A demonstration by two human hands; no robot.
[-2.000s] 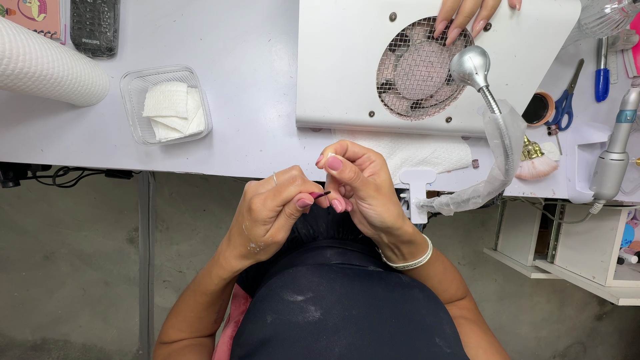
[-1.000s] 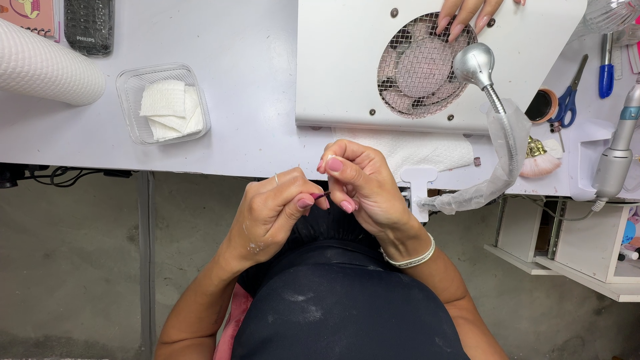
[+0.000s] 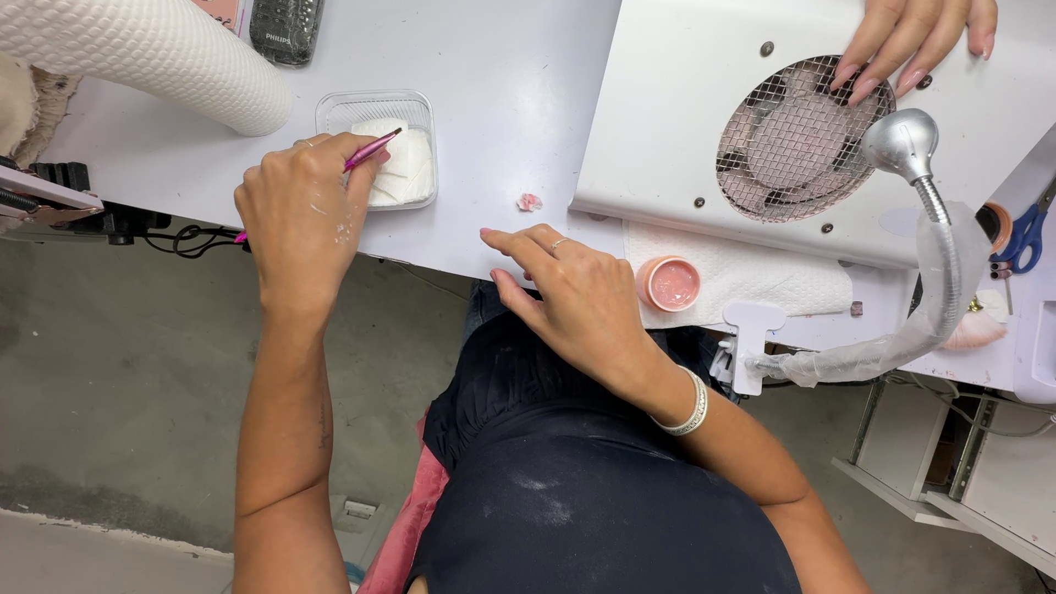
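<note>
My left hand point(image 3: 309, 223) is closed around a slim metallic pink brush point(image 3: 371, 150), whose dark tip points up and right over a clear plastic tub point(image 3: 434, 177). Folded white wipes point(image 3: 400, 165) lie in the tub. Part of the brush handle is hidden by the fingers. My right hand point(image 3: 569, 301), fingers apart and empty, is over the table's front edge. Beside its knuckles stands an open jar of pink gel point(image 3: 674, 284) on a white paper towel point(image 3: 742, 276). A small crumpled pink-and-white scrap point(image 3: 529, 202) lies on the table above the right fingers.
Another person's hand point(image 3: 916, 41) rests on a white dust collector point(image 3: 660, 124) with a mesh-covered fan. A lamp with a flexible neck point(image 3: 901, 144) arches at the right, near blue-handled scissors point(image 3: 1027, 239). A paper towel roll point(image 3: 165, 66) and a Philips remote point(image 3: 285, 31) are upper left.
My hands were together at the brush tip; now they are apart. My left hand has moved left to the tub with the brush. The pink jar and the scrap have come into sight.
</note>
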